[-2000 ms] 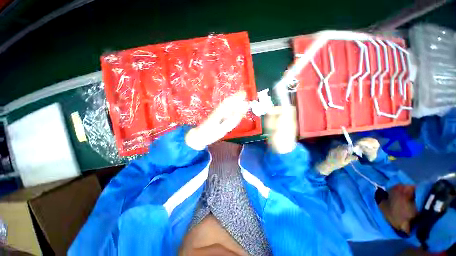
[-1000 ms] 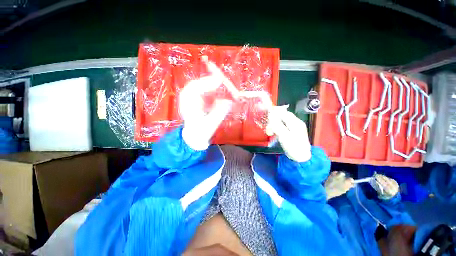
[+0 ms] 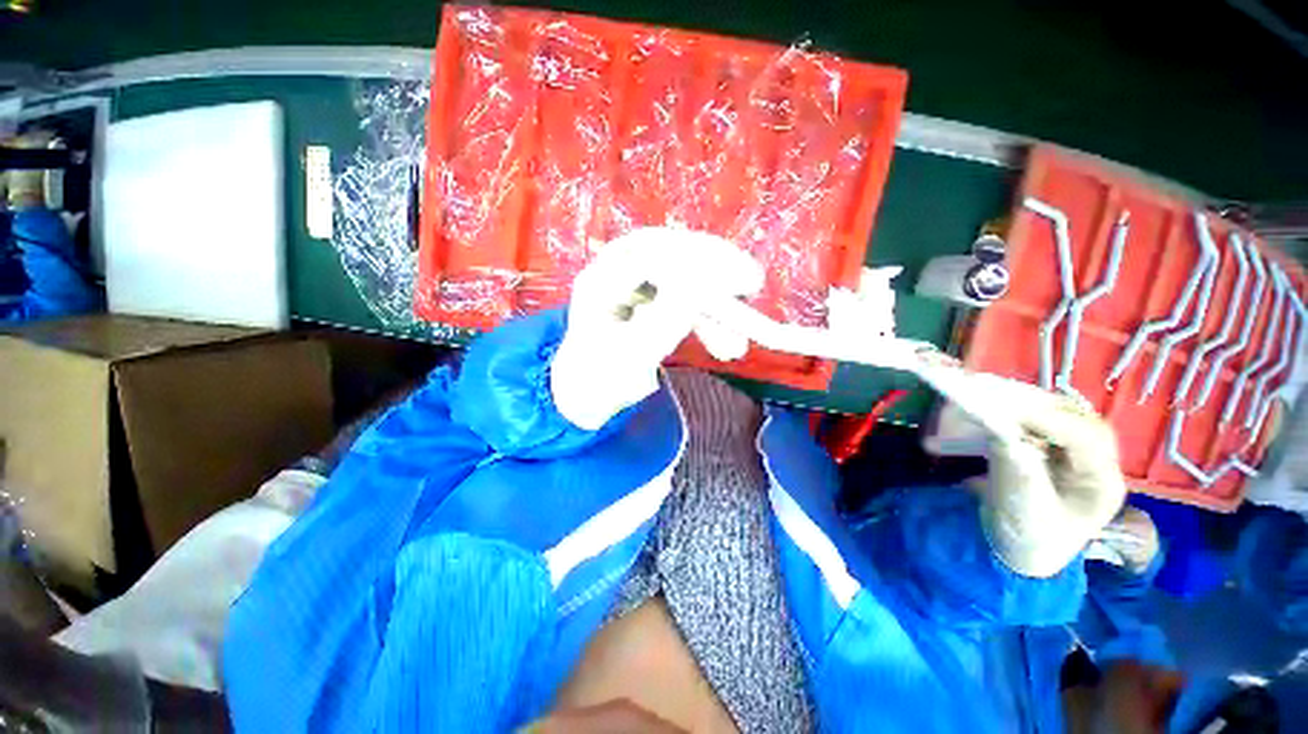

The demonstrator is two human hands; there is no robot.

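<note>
My left hand [image 3: 646,316], in a white glove, is closed around the left end of a white bent arm tube [image 3: 832,341] over the near edge of the red tray [image 3: 495,301]. My right hand [image 3: 1054,480], also gloved, holds the tube's right end, in front of the right tray. The tube is stretched between both hands and its ends are hidden by the fingers. A white crumpled wipe [image 3: 868,304] shows just behind the tube. Clear crinkled film [image 3: 617,158] fills the red tray.
The right red tray [image 3: 990,337] holds several bent tubes. A small bottle [image 3: 987,273] stands beside it. Loose clear film [image 3: 380,215], a pale yellow strip [image 3: 319,192] and a white foam sheet [image 3: 195,215] lie at left. An open carton [image 3: 215,445] is lower left. A neighbouring worker's hand [image 3: 1133,542] shows at right.
The view has shifted. My hands have moved farther apart, the right one outward and down. The tube has come from over the film to the tray's near right edge.
</note>
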